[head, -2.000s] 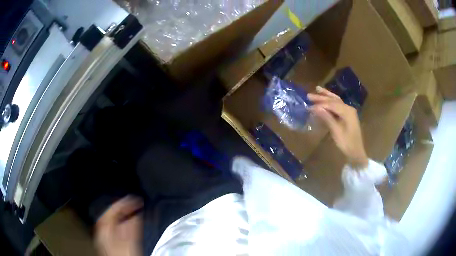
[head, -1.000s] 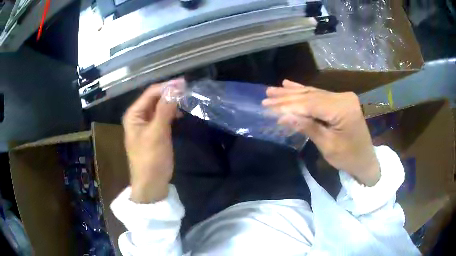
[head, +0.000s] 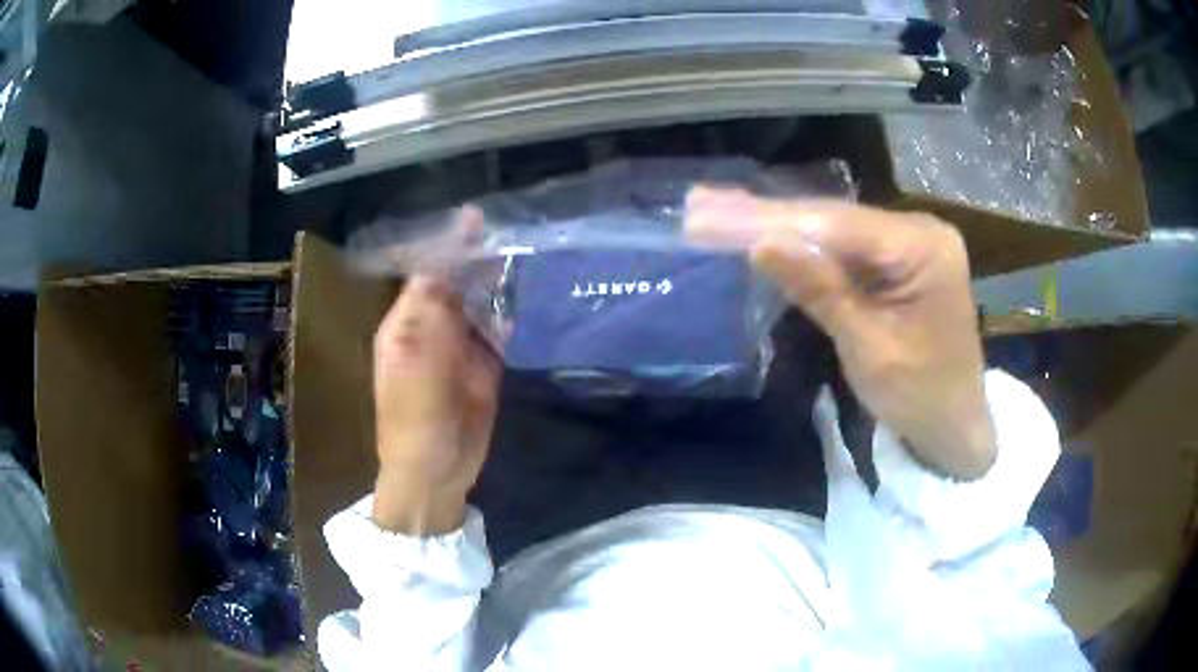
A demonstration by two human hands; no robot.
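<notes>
A dark blue smartwatch box (head: 631,309) lies inside a clear film bag (head: 604,197) in the air above my lap. Its "GARETT" lettering appears upside down. The loose film spreads out beyond the box toward the sealer. My left hand (head: 440,381) grips the film at the box's left end. My right hand (head: 867,289) pinches the film at the upper right of the box. The sealing jaws (head: 631,112) of the silver-grey heat sealer lie just beyond the film, apart from it.
The left-hand carton (head: 105,433) holds shiny wrapped boxes. The right-hand carton (head: 1143,433) holds dark blue boxes. A film bag carton (head: 1038,223) with crumpled clear plastic stands beyond the sealer's right end. Grey surfaces show at the upper left.
Two seconds ago my right hand held the wrapped box over the right-hand carton. Both hands then held it before the sealer. Now the box is level, its lettering shows, and the film is spread wider.
</notes>
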